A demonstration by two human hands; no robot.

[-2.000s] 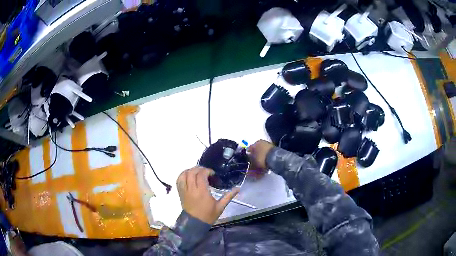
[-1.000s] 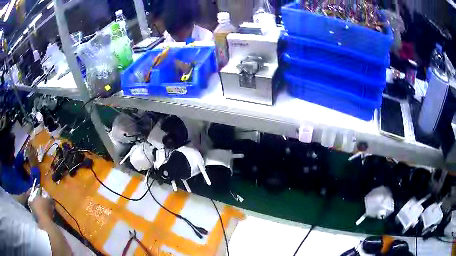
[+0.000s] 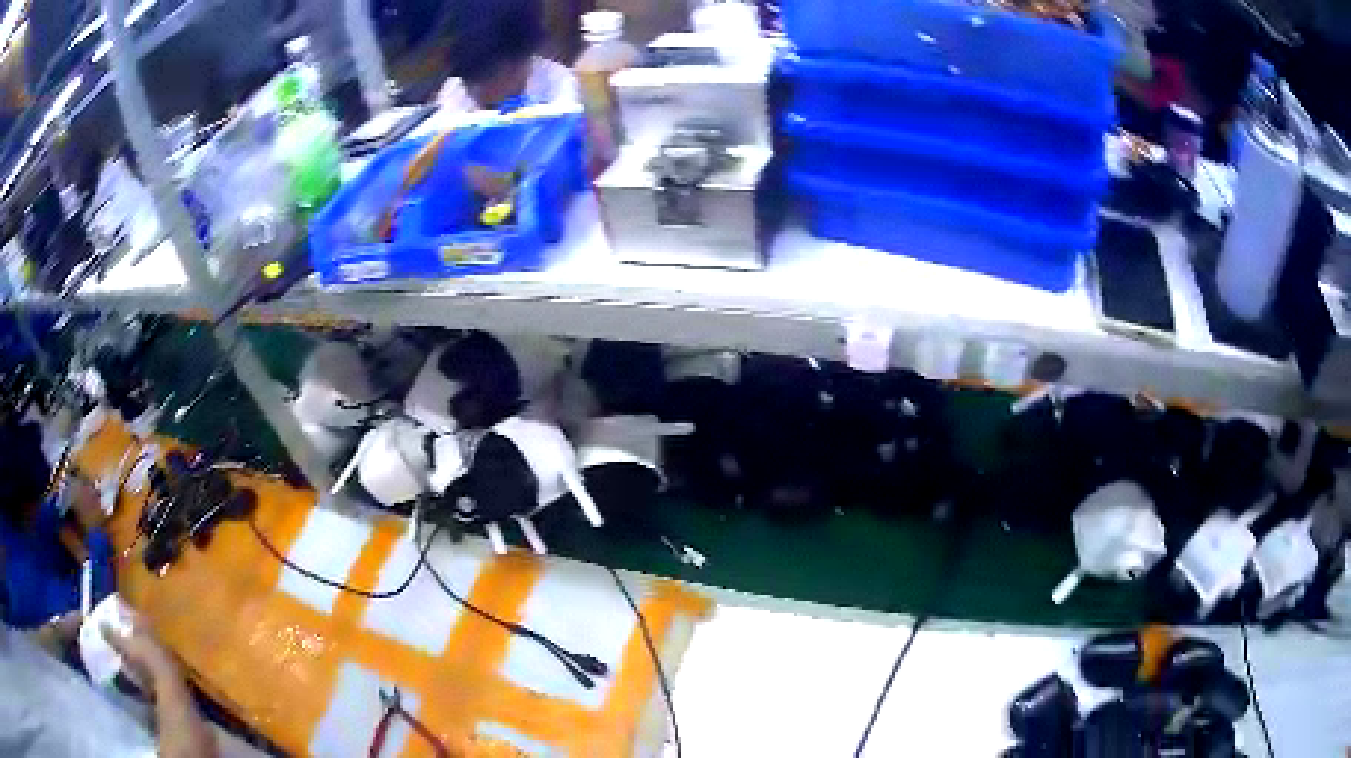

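Neither of my hands is in the picture. Nearest in front of me is the white work sheet (image 3: 785,681), cut off by the lower edge, with a thin black cable (image 3: 892,684) running down it. A loose pile of black shells (image 3: 1126,703) lies at the lower right, partly cut off. Red-handled pliers (image 3: 388,720) lie on the orange-taped area (image 3: 282,652) at the left. Part-assembled cameras (image 3: 519,471), white with black balls and flat white antennas, stand behind the tape. A pigtail cable with a split end (image 3: 581,666) lies on the taped area. The picture is slightly blurred.
A raised white shelf (image 3: 696,308) crosses behind, bearing blue bins (image 3: 948,163), a white box (image 3: 685,208) and small cups (image 3: 868,347). More white housings (image 3: 1117,536) stand at the right on green mat. Another person's arm (image 3: 175,708) is at lower left.
The view has swung up and left from the bench to the shelf; my hands and the black unit have left the picture. Lately it shifted slightly, showing more of the shell pile.
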